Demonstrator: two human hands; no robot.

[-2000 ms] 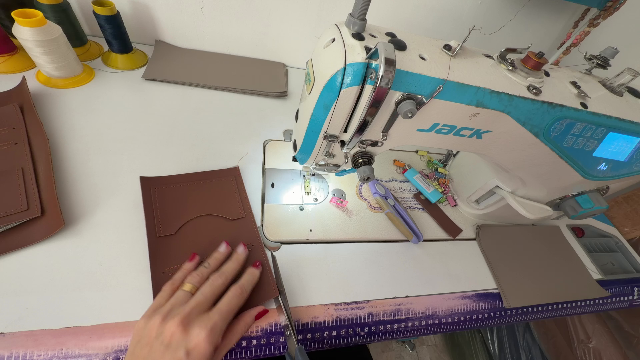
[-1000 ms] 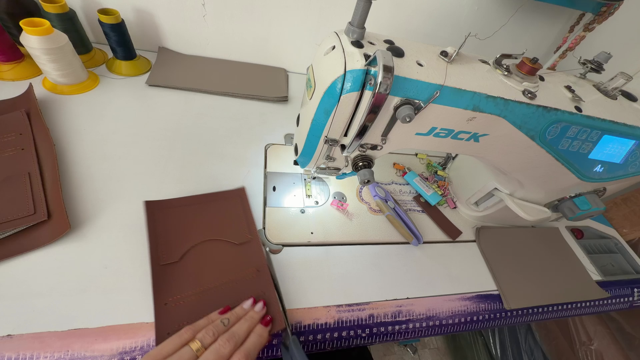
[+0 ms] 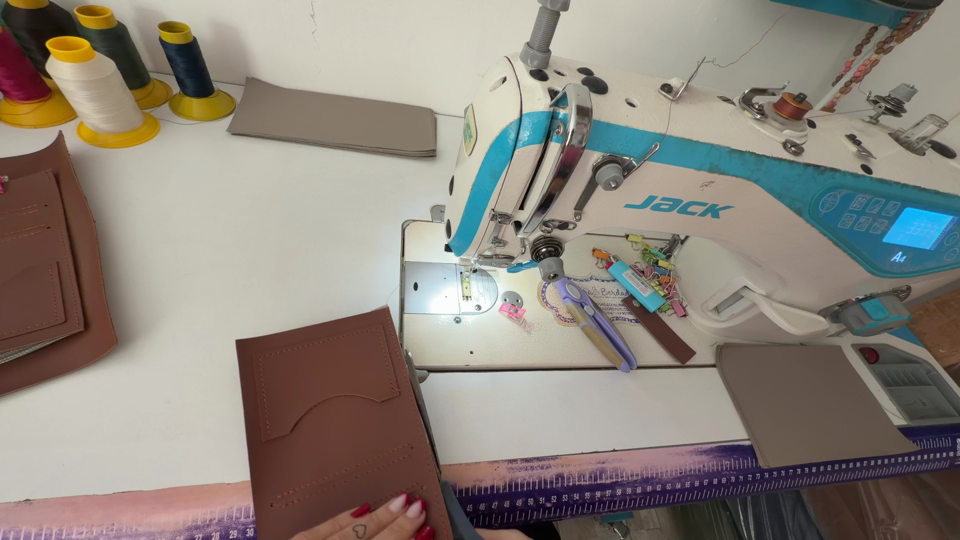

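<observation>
A brown leather panel [image 3: 330, 450] with a stitched, curve-cut pocket lies over the table's front edge, turned slightly. My left hand [image 3: 375, 521] holds it near the bottom, fingers on its surface; the thumb is not seen. Along the panel's right edge run the metal blades of a pair of scissors [image 3: 422, 405], whose blue-grey handle reaches the bottom of the view. Only a sliver of my right hand [image 3: 504, 534] shows beside that handle; its fingers are hidden.
A Jack sewing machine [image 3: 675, 172] stands at right, with thread snips [image 3: 596, 322], binder clips [image 3: 660, 270] and a pink clip [image 3: 512, 311] on its bed. Grey-brown pieces [image 3: 337, 120] lie behind, another stack [image 3: 810, 397] at right. Stitched brown leather pieces [image 3: 45, 277] and thread cones [image 3: 97, 90] are left.
The leather panel has slid toward the front edge and turned a little, its top right corner now higher than its left. My left hand has moved down with it, partly out of view.
</observation>
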